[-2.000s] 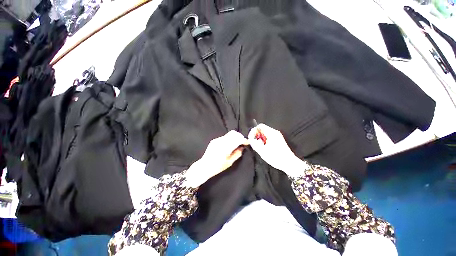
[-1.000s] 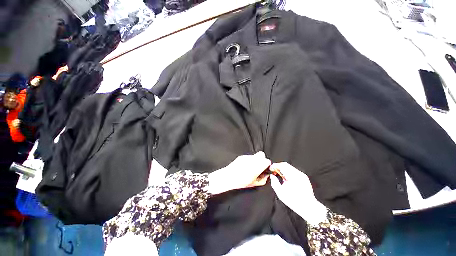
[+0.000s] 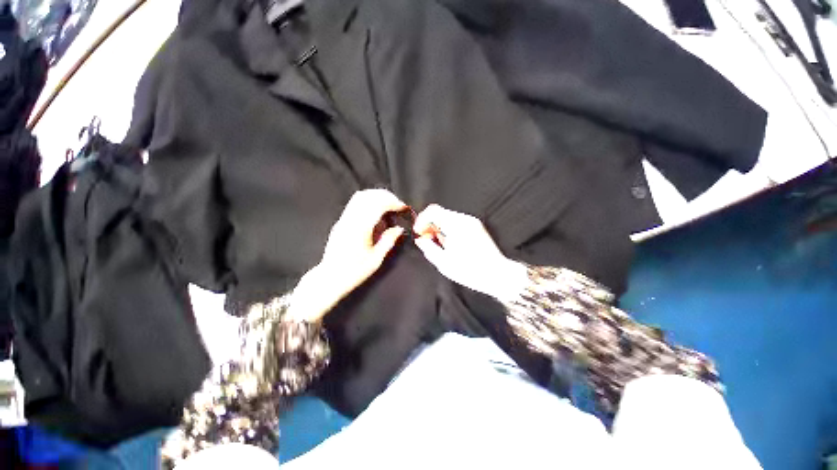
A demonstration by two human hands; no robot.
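Note:
A black suit jacket (image 3: 440, 119) lies spread in front of me, lapels toward the top of the view. My left hand (image 3: 364, 240) pinches the front edge of the jacket near its middle. My right hand (image 3: 457, 246) is close beside it at the same edge, thumb and fingers closed. A small red thing, perhaps the thread snips (image 3: 429, 231), shows within the right hand. The fingers hide the point they work on, and I cannot tell whether a button is there.
Another dark garment (image 3: 106, 294) lies at the left. A second black jacket's sleeve (image 3: 633, 83) extends right from beneath. A phone (image 3: 690, 13) and thin black hangers (image 3: 794, 41) are at the upper right. Blue floor (image 3: 734, 294) shows beyond the table's edge.
The view has swung about, so the jacket sits higher and further left than before. Both hands have stayed together at the jacket's front edge; the left hand's fingers are now more arched.

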